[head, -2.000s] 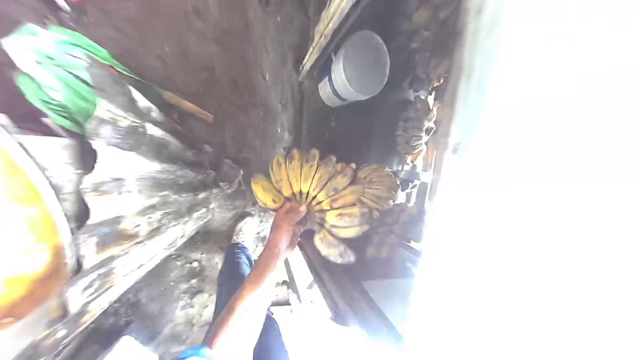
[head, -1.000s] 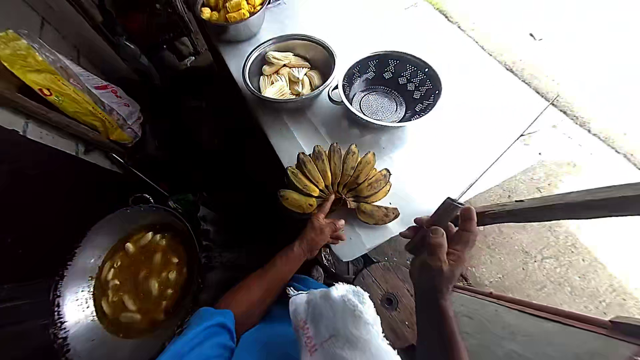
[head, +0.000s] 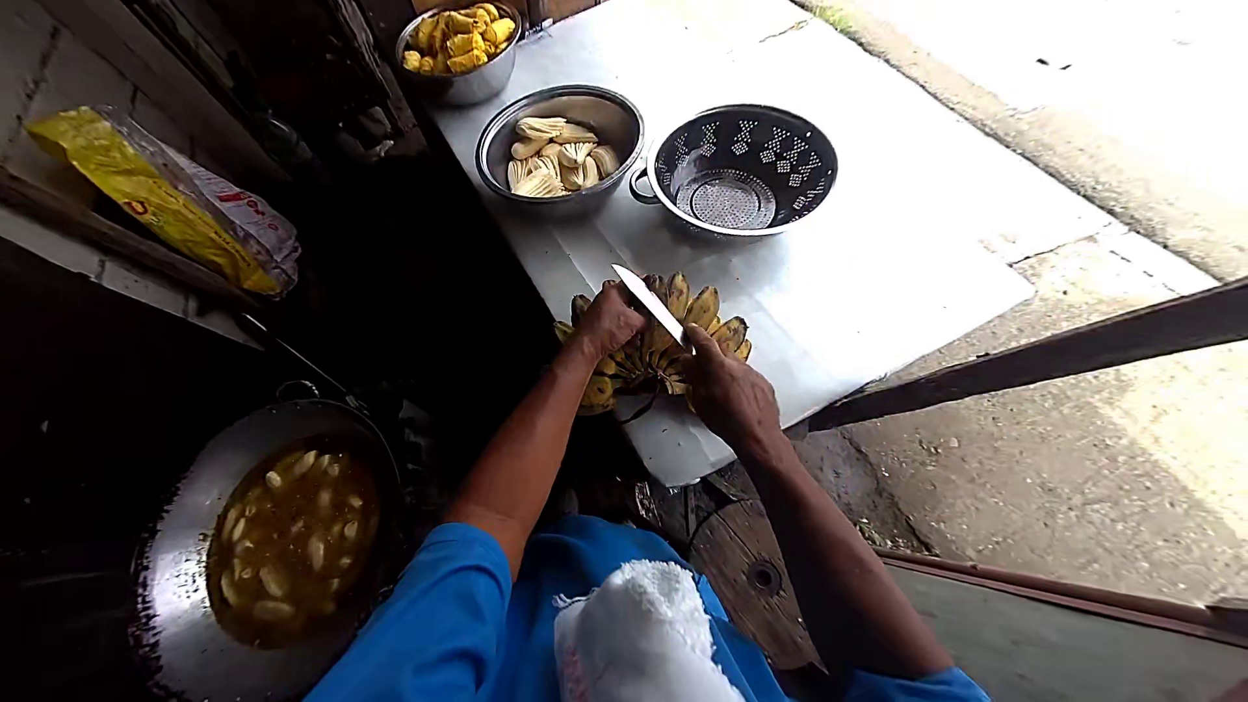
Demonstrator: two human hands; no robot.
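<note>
A bunch of bananas with dark-specked yellow peel lies on the near end of the white table. My left hand is closed on the bunch's left upper part; its fingertips are partly hidden. In my right hand is a knife, its blade pointing up and left over the bunch, close to my left hand. Beyond the bunch stand a steel bowl of peeled, slit bananas and a dark perforated colander with nothing in it.
At lower left, a large wok holds banana pieces in brownish oil. Another metal bowl of yellow pieces stands at the table's far left corner. Yellow plastic packaging rests on a ledge at left. A wooden beam extends from the right.
Two seconds ago the bunch was held over a dark floor area; one second ago it was at the table. The knife in my right hand has since moved left over the bunch.
</note>
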